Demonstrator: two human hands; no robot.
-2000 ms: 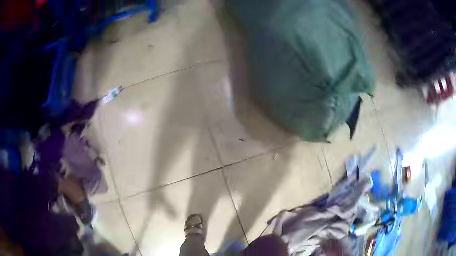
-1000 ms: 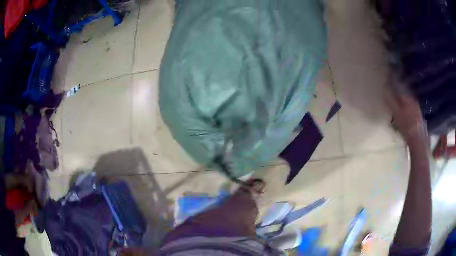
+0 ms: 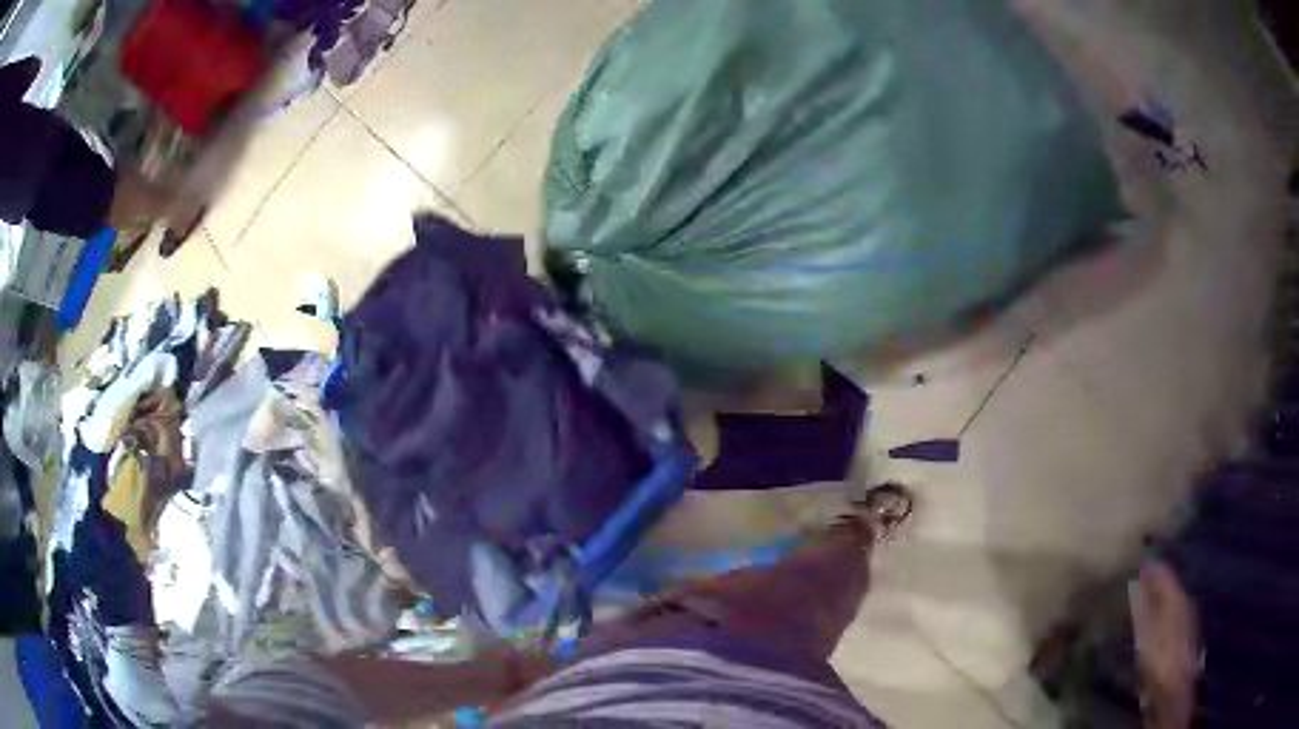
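A large stuffed green sack [image 3: 826,185] lies on the floor at the top centre. Below and left of it, dark navy garments [image 3: 470,399] are heaped in a blue plastic crate [image 3: 627,527], covering most of it. My right hand [image 3: 1168,641] is small and blurred at the lower right, beside dark cloth or bundles [image 3: 1254,570]. I cannot tell whether it touches them or holds anything. My left hand is not in view.
Grey, white and dark scraps [image 3: 271,499] lie heaped at the left. Dark pieces [image 3: 784,442] lie between the sack and my sandalled foot [image 3: 886,509]. A red object [image 3: 192,64] and part of a person [image 3: 128,200] are at the upper left.
The view has turned, bringing the navy-filled crate and the scrap heap into fuller view. The sack now appears further right. My right hand appears lower, with less arm showing.
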